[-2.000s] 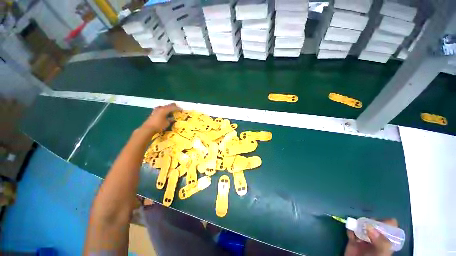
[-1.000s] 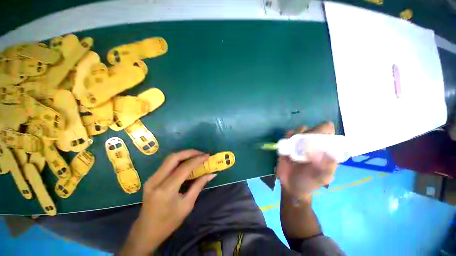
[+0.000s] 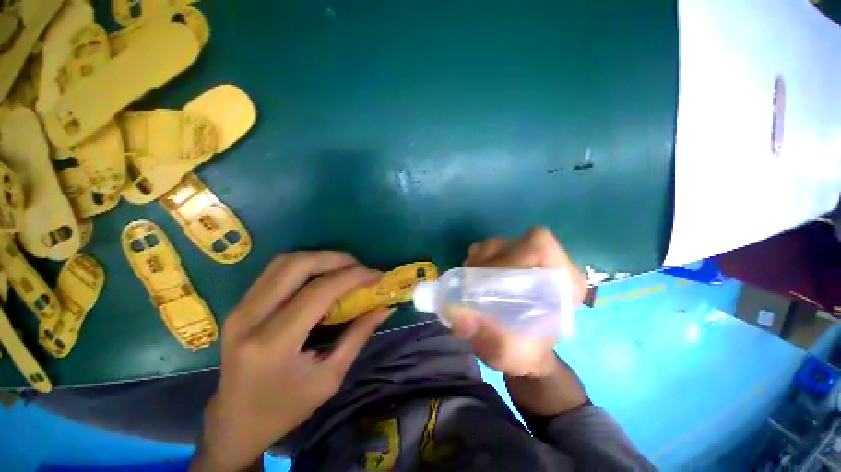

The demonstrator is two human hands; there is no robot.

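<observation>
My left hand (image 3: 290,336) holds a yellow plastic housing (image 3: 383,290) near the bench's front edge, with its ribbed inner face partly showing. My right hand (image 3: 516,313) grips a translucent glue bottle (image 3: 507,297) on its side, its white cap pointing left at the housing's right end. The needle tip is hidden at the housing, so I cannot tell whether it touches. One loose yellow housing (image 3: 170,284) lies left of my left hand, inner face up.
A pile of yellow housings (image 3: 120,83) covers the left of the green bench (image 3: 415,111). A white sheet (image 3: 738,120) with a pink-mauve strip (image 3: 779,114) lies at the right. Blue floor (image 3: 701,355), a carton (image 3: 767,312) and a dark red cloth show at the lower right.
My right hand has brought the bottle left, up to the housing in my left hand. The view has moved closer to the bench. My left hand still holds the housing.
</observation>
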